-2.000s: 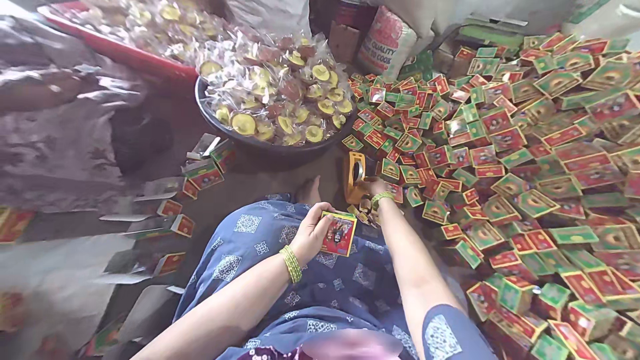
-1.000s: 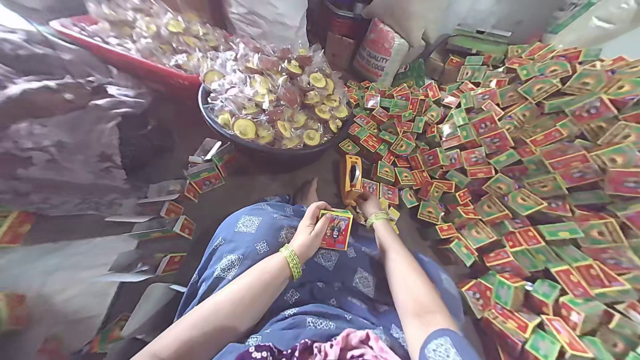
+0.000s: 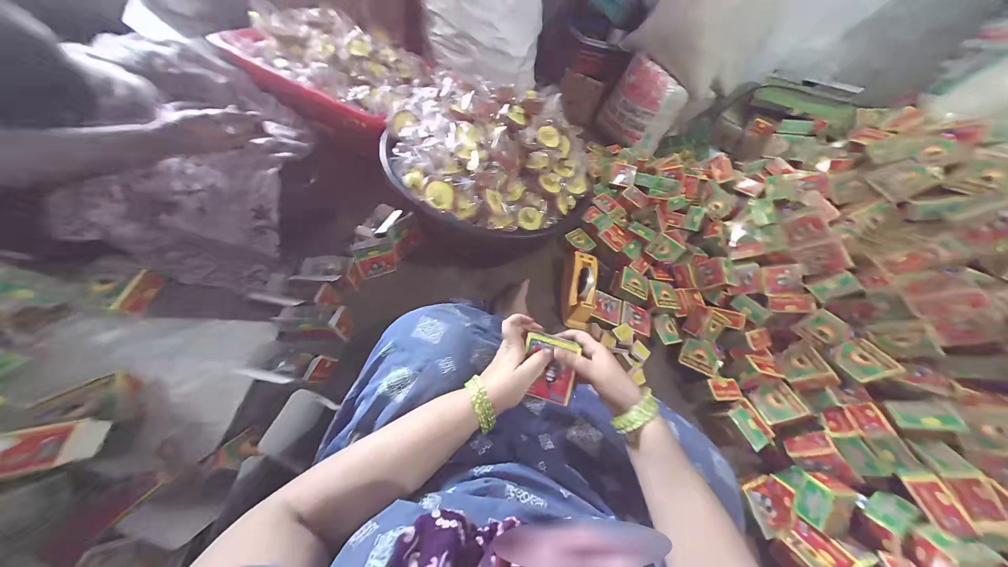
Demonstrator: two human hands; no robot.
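Observation:
A small red, green and yellow printed box is held above my lap. My left hand grips its left side with the thumb across its front. My right hand has its fingers at the box's upper right edge. Just beyond, a yellow tape dispenser stands on the floor. Small yellow pieces lie beside my right hand, near several flat-lying red boxes.
A dark tub holds wrapped packets with yellow discs, next to a red tray of more packets. A large heap of boxes covers the right side. Another person's hand is at upper left. Opened cartons lie left of my knee.
My right hand has moved from beside the yellow dispenser to the box in my left hand. At upper left, the other person's arm has moved.

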